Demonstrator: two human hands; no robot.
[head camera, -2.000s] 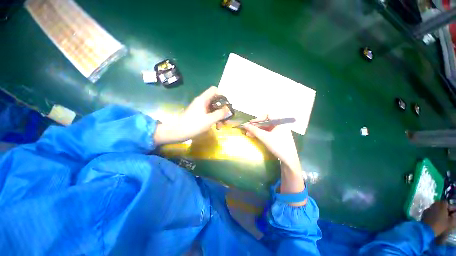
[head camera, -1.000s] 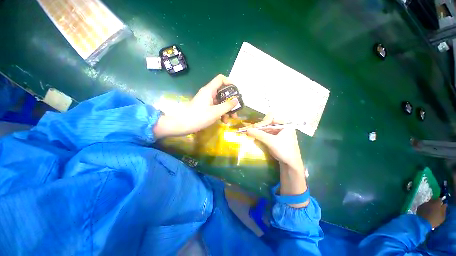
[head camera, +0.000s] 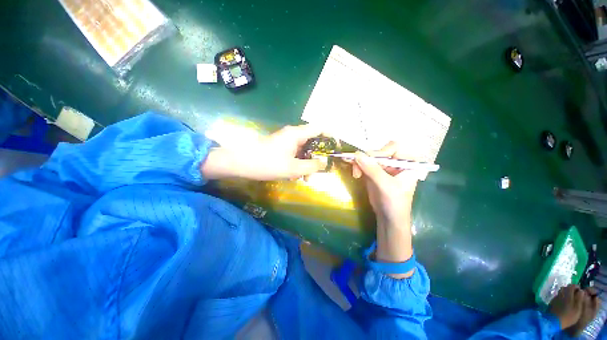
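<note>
My left hand (head camera: 283, 154) holds a small open black device housing (head camera: 318, 145) with gold and silver details inside, over the amber film (head camera: 313, 192). My right hand (head camera: 387, 176) holds thin tweezers (head camera: 406, 163) pen-like, with the tip at the housing's inside. Whether the tip grips a tiny part is too small to tell. The white sheet (head camera: 379, 99) with fine rows of marks lies just beyond both hands, its near edge partly behind my right hand.
An open black unit (head camera: 235, 69) and a white module (head camera: 207, 73) lie upper left, near a bagged striped sheet stack (head camera: 120, 30). Black units (head camera: 514, 58) and a small white part (head camera: 504, 182) lie right. A neighbour's hands touch a green-rimmed tray (head camera: 571, 234) at lower right.
The tweezers' tip has moved from below the housing to its inside. My left hand has lowered and tilted the housing. The neighbour's hands have shifted at the tray.
</note>
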